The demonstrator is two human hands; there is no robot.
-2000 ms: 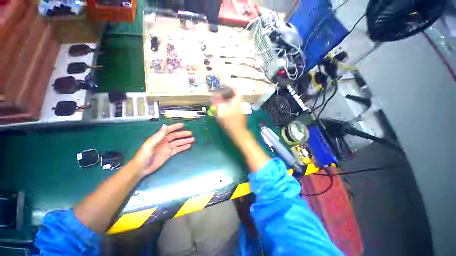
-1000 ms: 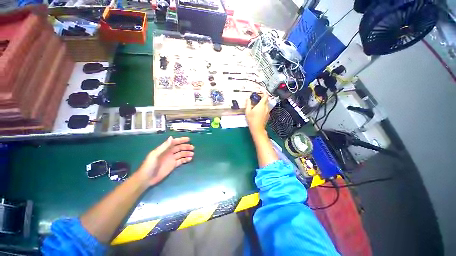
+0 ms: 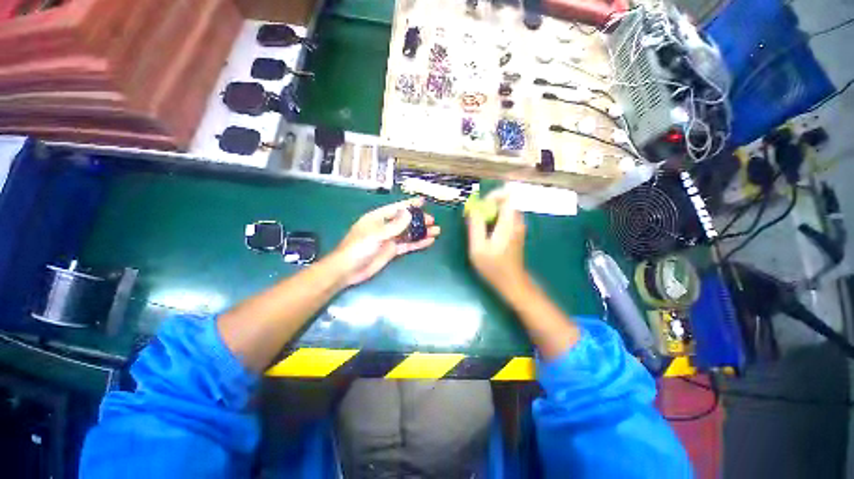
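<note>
My left hand (image 3: pixel 379 243) holds a small dark watch assembly (image 3: pixel 418 224) in its fingers above the green mat (image 3: pixel 375 313). My right hand (image 3: pixel 498 245) is just right of it, its fingertips at a bright green cap or knob (image 3: pixel 481 208); blur hides whether the fingers are closed on it. Two dark rounded-square watch units, one with a pale rim (image 3: pixel 265 237), the other (image 3: pixel 300 248) beside it, lie on the mat left of my left hand.
A wooden parts tray (image 3: pixel 478 165) with small components stands at the back. Thin tools (image 3: pixel 433 189) and a white bottle (image 3: pixel 543 198) lie before it. A grey cylinder tool (image 3: pixel 623 304), tape roll (image 3: pixel 667 281) and black fan grille (image 3: pixel 644 220) are right. A wire spool (image 3: pixel 73 295) stands far left.
The view has shifted. My right hand has come back from the tray's right end to the green cap. My left hand, empty before, now holds the dark watch assembly.
</note>
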